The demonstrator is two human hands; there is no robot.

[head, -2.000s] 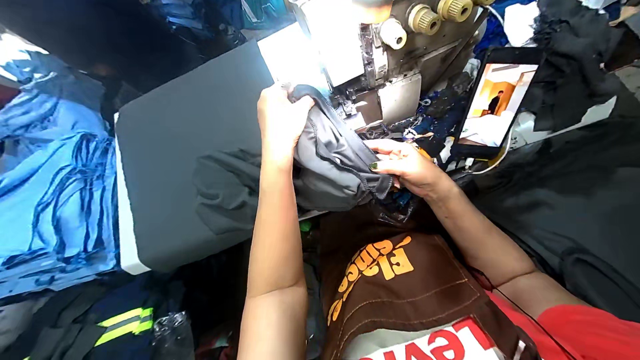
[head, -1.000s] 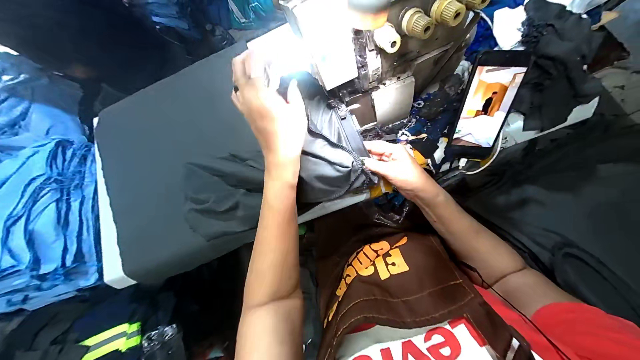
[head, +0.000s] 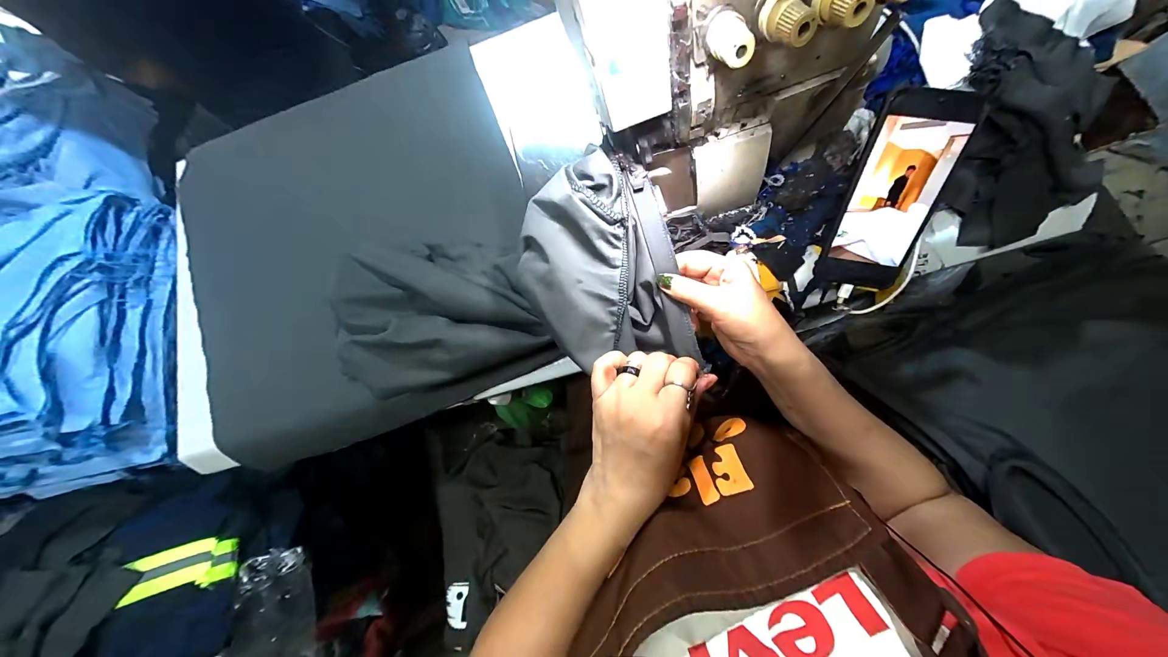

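Note:
A dark grey garment (head: 584, 274) lies partly on the grey work surface (head: 347, 173), and its seamed edge reaches up to the presser area of an overlock sewing machine (head: 730, 173). My left hand (head: 643, 411), with rings on it, is closed on the near end of the garment's edge, in front of the brown apron (head: 757, 538). To its upper right, my right hand (head: 730, 297) pinches the right side of the same edge between thumb and fingers. The far end of the edge lies at the machine's foot, where the needle cannot be made out.
A phone (head: 899, 187) with a cable leans right of the machine among fabric scraps (head: 1013, 128). Folded blue garments (head: 82, 319) are piled at the far left. Dark clothing with a reflective yellow strip (head: 178, 570) lies below them. Black fabric (head: 1031, 392) spreads at the right.
My left hand has moved from beside the machine's bright plate down towards the apron, and now grips the near end of the garment. My right hand stays at the garment's right edge.

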